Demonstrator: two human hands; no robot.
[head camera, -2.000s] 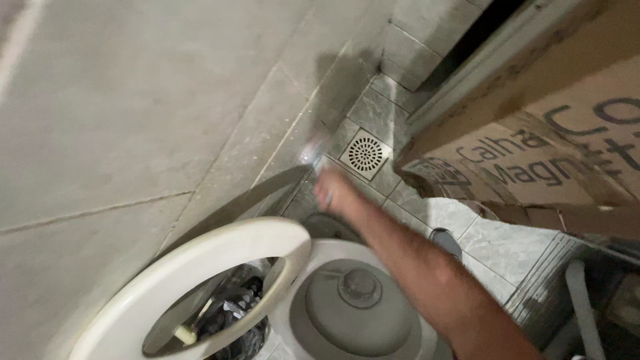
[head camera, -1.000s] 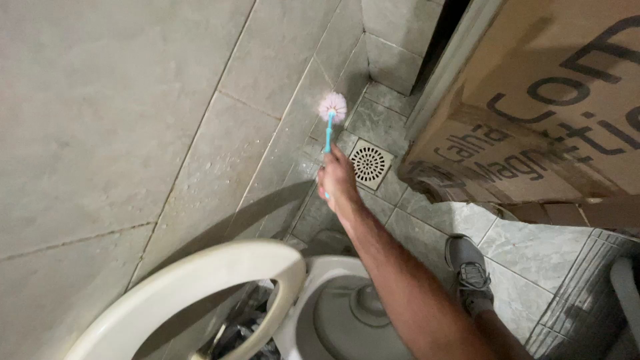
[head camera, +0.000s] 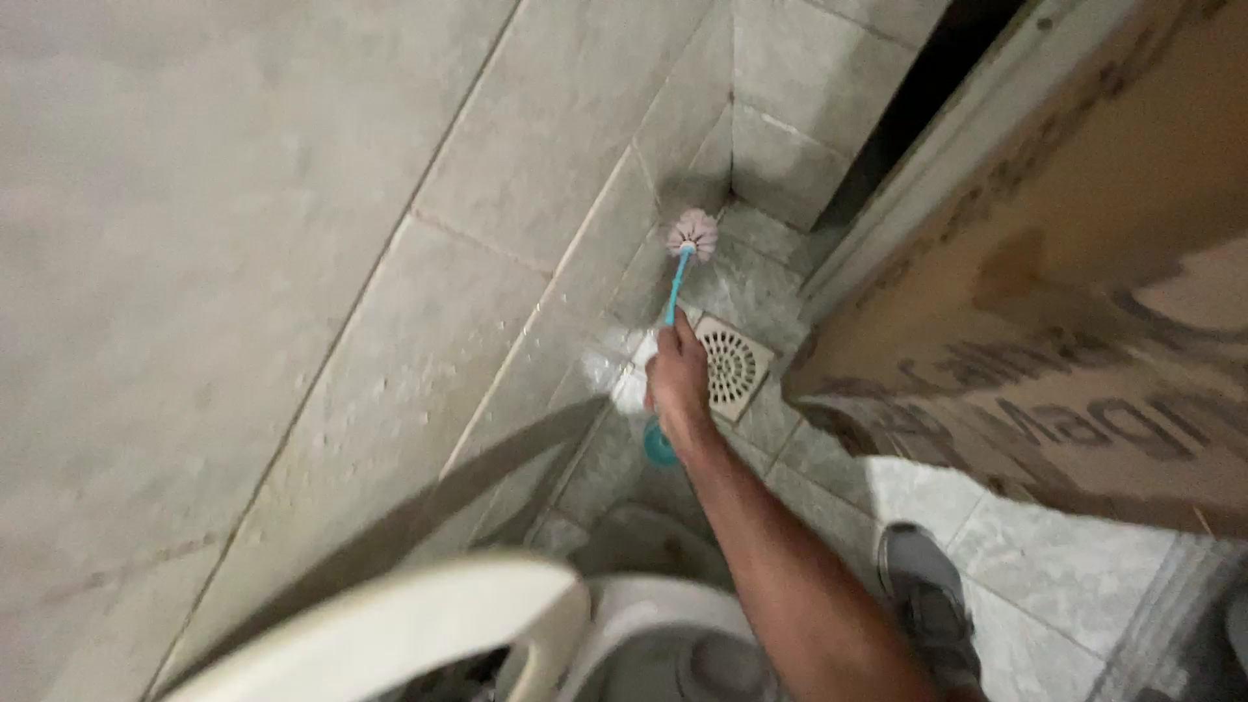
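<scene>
My right hand (head camera: 680, 375) grips the turquoise handle of a toilet brush (head camera: 679, 278), whose pale pink bristle head points away from me, near the foot of the tiled wall and the corner. A turquoise round part (head camera: 660, 442) shows just below the hand; whether it belongs to the handle is hard to tell. Beside the hand, on its right, a square floor drain grate (head camera: 729, 369) is set in the tiles. The toilet bowl (head camera: 673, 609) lies at the bottom, partly behind my forearm, with its raised seat (head camera: 419, 624) to the left. My left hand is out of view.
Gray wall tiles (head camera: 322, 195), wet with droplets low down, run along the left. A large printed cardboard sheet (head camera: 1053, 292) fills the right side, close to the drain. A gray shoe (head camera: 919, 575) stands on the floor tiles at lower right.
The brush, blurred two seconds ago, shows plainly now. Since one second ago my right hand and the brush head have moved farther toward the corner, past the near side of the drain.
</scene>
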